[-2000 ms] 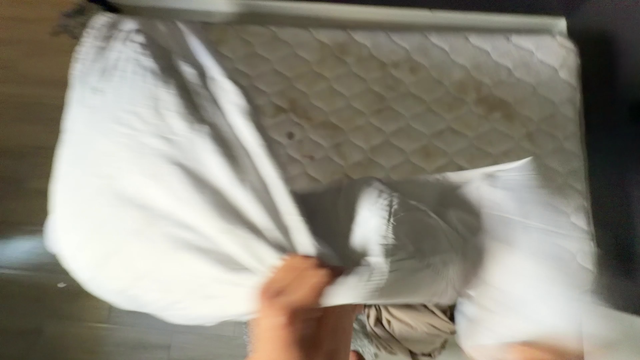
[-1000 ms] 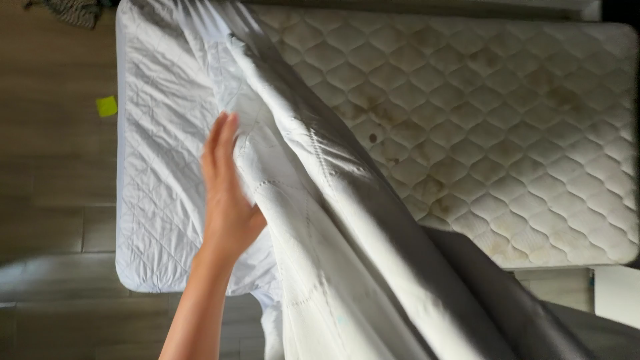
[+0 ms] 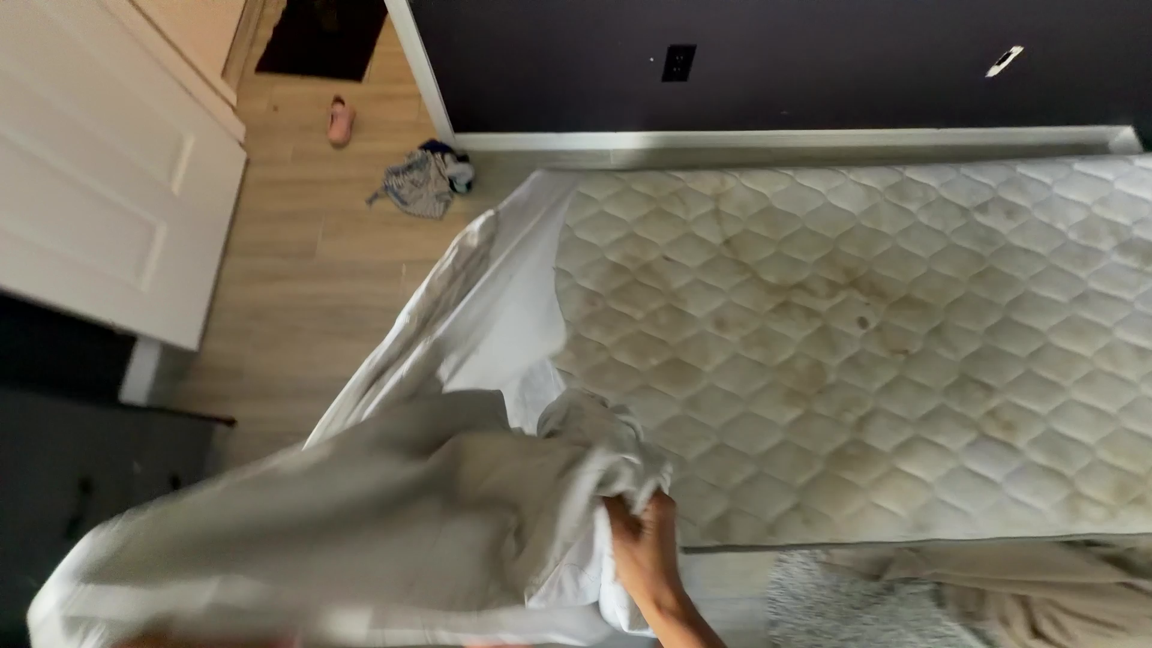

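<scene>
White and grey bed covers (image 3: pixel 387 522), bunched and partly blurred, stretch across the lower left and over the near end of a bare quilted mattress (image 3: pixel 810 360) with brownish stains. My right hand (image 3: pixel 643 540) grips a gathered part of the cloth at the mattress's lower edge. At the bottom left edge, only a blurred strip of my left hand (image 3: pixel 211 641) shows below the cloth; its fingers are hidden. A white fitted layer (image 3: pixel 513 315) still wraps the upper left corner of the mattress.
A dark wall (image 3: pixel 558 72) runs behind the mattress. Wood-look floor (image 3: pixel 297 270) holds crumpled clothing (image 3: pixel 423 180) and a pink shoe (image 3: pixel 340 122). A white door (image 3: pixel 117 171) stands at left, above a dark dresser (image 3: pixel 99 468). A grey shaggy rug (image 3: pixel 846 603) and beige cloth (image 3: pixel 1044 585) lie at lower right.
The covers have moved left and exposed more of the mattress's left part, where white quilted bedding lay a second ago. My left hand has moved down to the frame's bottom edge. The view has shifted.
</scene>
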